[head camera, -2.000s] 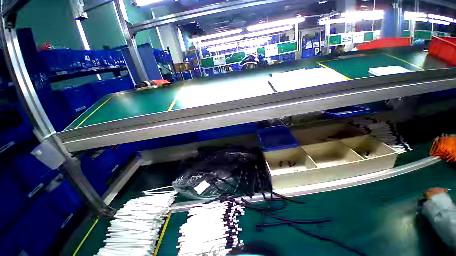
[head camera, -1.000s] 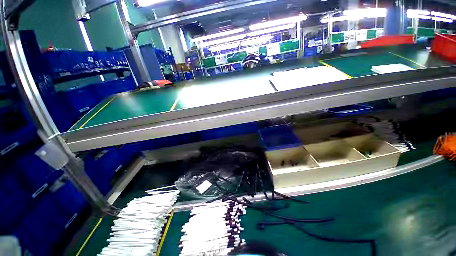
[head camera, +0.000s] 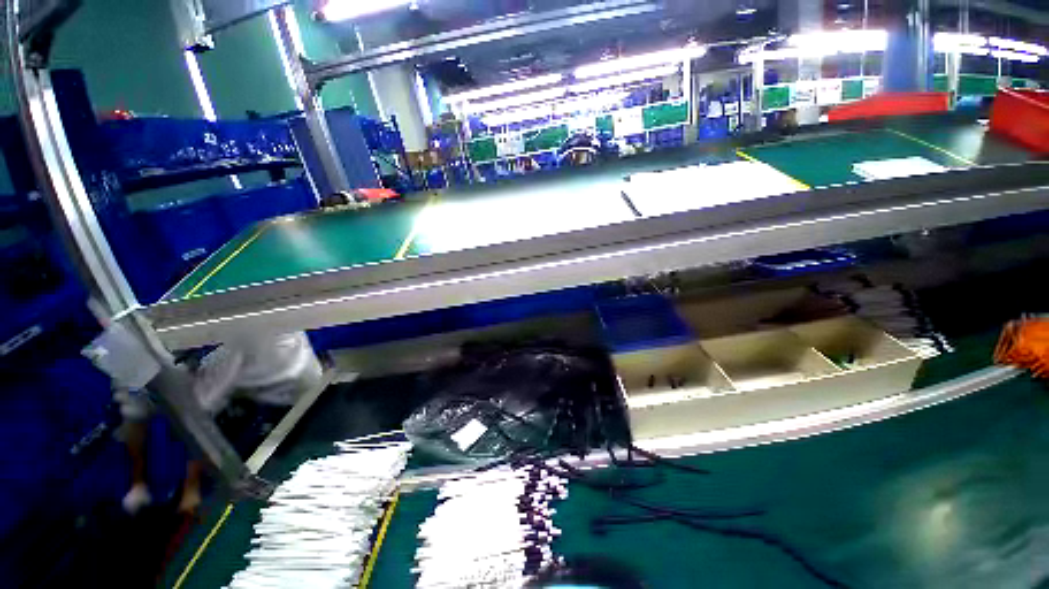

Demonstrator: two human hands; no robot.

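Neither of my hands is in view. A dense pile of white sticks [head camera: 322, 518] lies on the green bench at lower left. A second white pile [head camera: 474, 532] with black ends along its right side lies beside it, past a yellow line. A crumpled dark plastic bag [head camera: 506, 403] with a pale label lies behind the piles. Black wires spill from it, and loose black strands [head camera: 713, 527] lie on the green surface to its right. The lower edge of the picture cuts off both piles. A dark rounded thing [head camera: 584, 573] shows at the bottom edge, too cut off to name.
A cream divided tray [head camera: 759, 391] holds few small dark parts, with a small blue bin [head camera: 641, 320] beside it. Orange wires [head camera: 1024, 343] lie far right. A raised metal edge [head camera: 598, 255] crosses above. A person in white [head camera: 262, 368] is behind the left post [head camera: 173, 397].
The pale, sleeve-like shape at lower right has left the picture. The free black strand has changed its curve. A person in white has appeared at left behind the post.
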